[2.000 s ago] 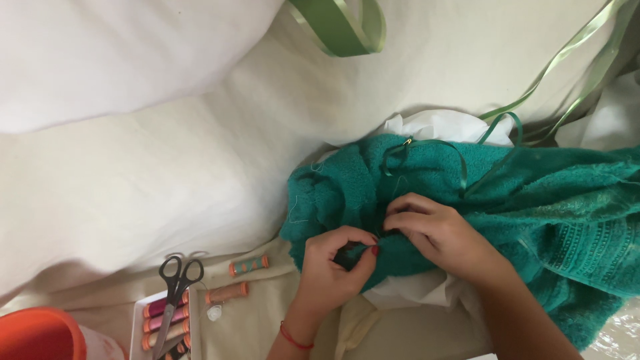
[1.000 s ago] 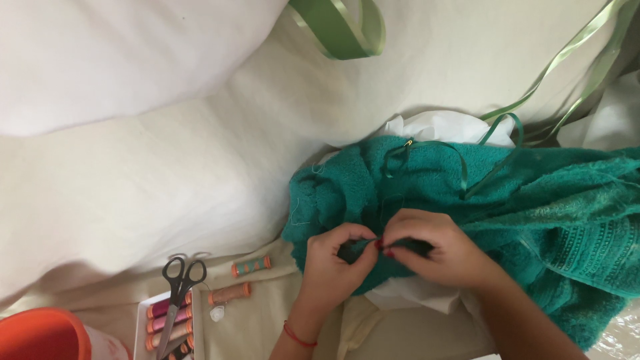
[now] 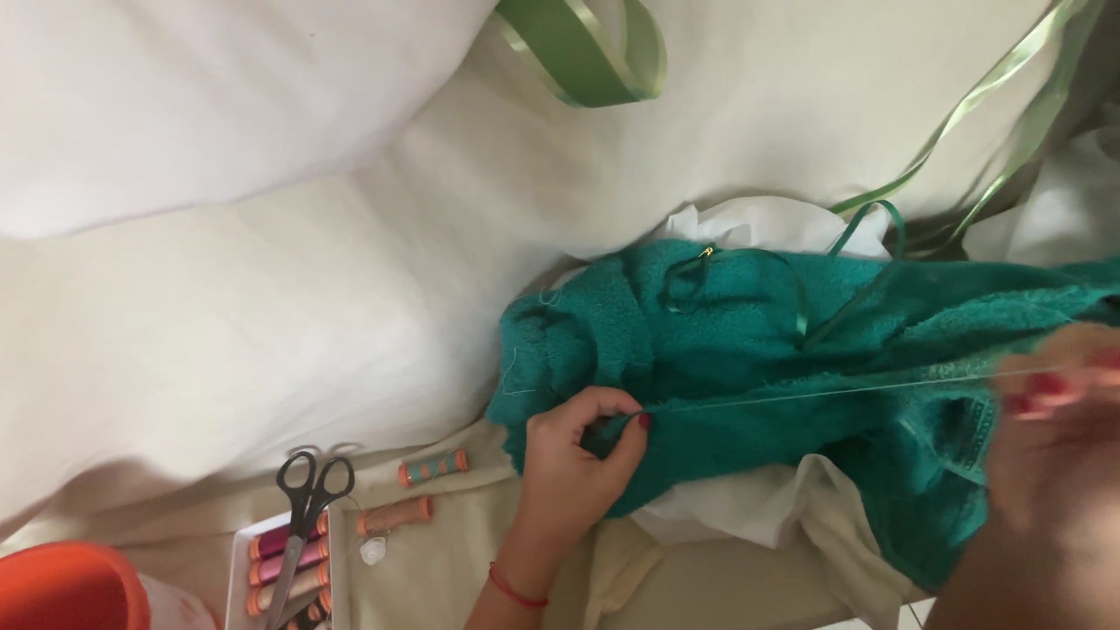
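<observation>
Green plush fabric (image 3: 735,341) lies bunched across the middle and right, with a dark green ribbon and a small gold-coloured pin or clasp (image 3: 706,252) on its upper part. My left hand (image 3: 582,464), a red string around its wrist, pinches an edge of the fabric between thumb and fingertips. A thin pale thread (image 3: 831,390) runs taut from there to my right hand (image 3: 1054,420), which is blurred at the right edge with its fingers together on the thread. Whether a needle is in those fingers cannot be made out.
Black-handled scissors (image 3: 304,516) rest on a white tray (image 3: 234,577) of thread spools at lower left. Two more spools (image 3: 433,467) lie beside it. An orange-rimmed container (image 3: 74,586) stands in the corner. Pale cloth (image 3: 350,289) and light green ribbons (image 3: 595,61) lie behind.
My right hand has moved from beside my left hand out to the right edge, drawing the thread into a long straight line. My left hand remains at the fabric.
</observation>
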